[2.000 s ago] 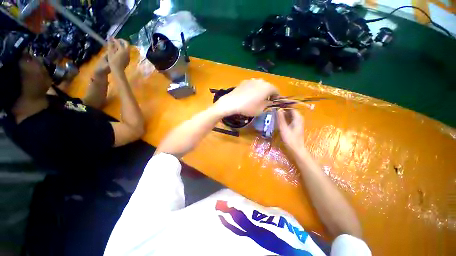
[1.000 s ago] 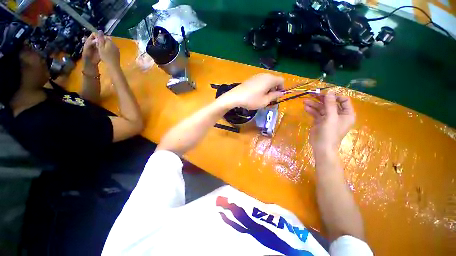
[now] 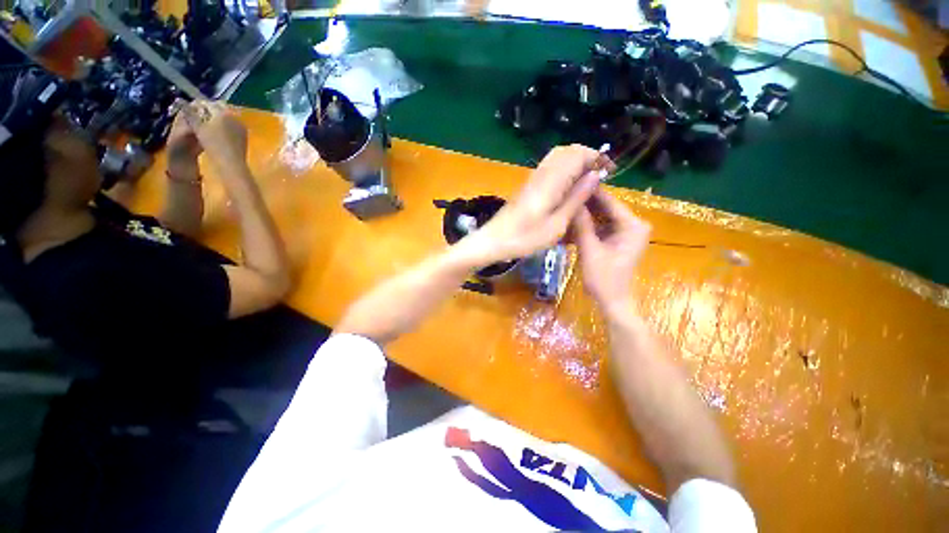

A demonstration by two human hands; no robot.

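A black camera housing (image 3: 465, 220) with a grey bracket (image 3: 544, 273) lies on the orange bench, its open mouth partly behind my left forearm. My left hand (image 3: 548, 202) is raised just right of the housing and pinches thin leads with a small white connector (image 3: 601, 173) at its fingertips. My right hand (image 3: 614, 246) is close against it, fingertips meeting at the same leads; what exactly it pinches is hidden. A thin dark wire (image 3: 682, 245) with a pale end sticks out to the right.
Another housing (image 3: 357, 151) stands on its bracket at the back left, beside a crumpled clear bag (image 3: 387, 74). A heap of black modules (image 3: 645, 92) lies on the green belt (image 3: 832, 193). A co-worker (image 3: 135, 224) sits at the left, arms on the bench.
My right hand has moved left from the wire ends to meet my left hand. The leads that stretched right between my hands are now gathered at my fingertips.
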